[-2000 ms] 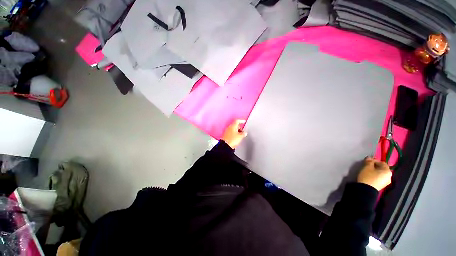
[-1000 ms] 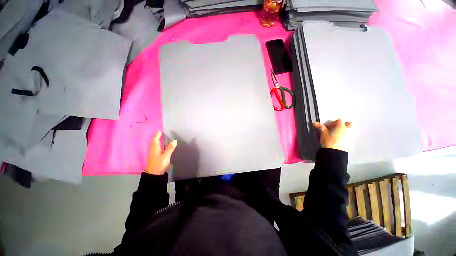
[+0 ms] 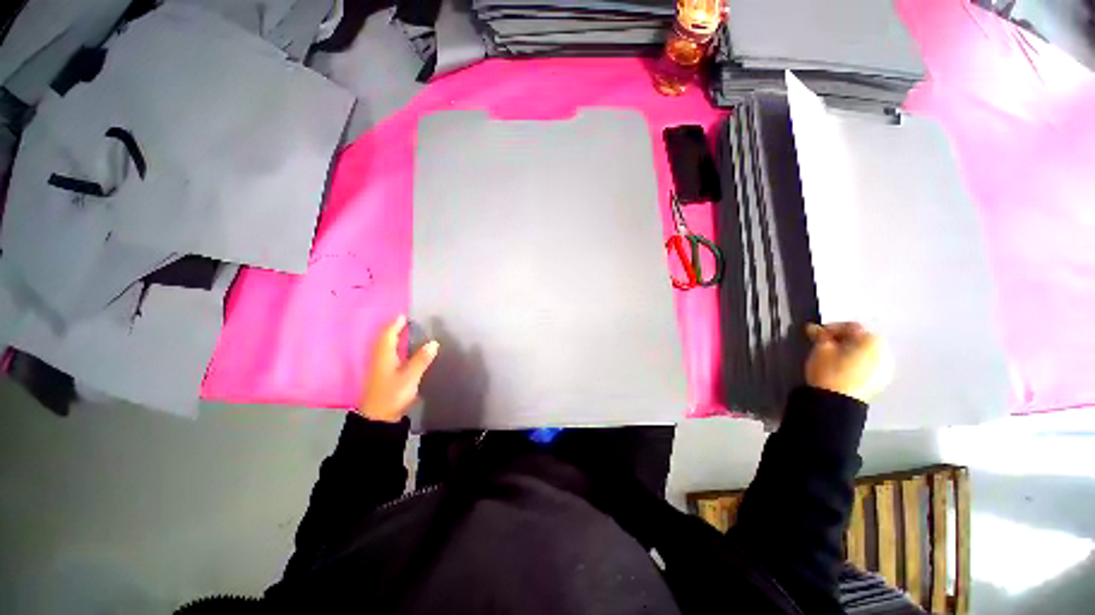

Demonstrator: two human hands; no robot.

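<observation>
A flat grey cut panel [image 3: 540, 264] with a shallow notch in its far edge lies on the pink cover in front of me. My left hand [image 3: 399, 370] is at its lower left edge, thumb and fingers apart, not closed on it. A panel stack [image 3: 751, 276] with dark layered edges lies at the right. My right hand [image 3: 847, 358] pinches the left edge of the top panel [image 3: 901, 240], and that edge is lifted and tilted above the stack. Scissors [image 3: 695, 256] with one red and one dark green handle lie between panel and stack.
A black phone [image 3: 692, 163] lies above the scissors. An orange-amber bottle [image 3: 682, 54] stands near the far stacks [image 3: 817, 54]. Loose grey pieces [image 3: 204, 132] with black strips [image 3: 124, 153] heap at left. A slatted wooden pallet [image 3: 913, 529] is below at the right.
The view has turned from the left heap toward the right stack. My right hand has moved from the single panel to the stack, and the top panel's left edge has risen since one second ago.
</observation>
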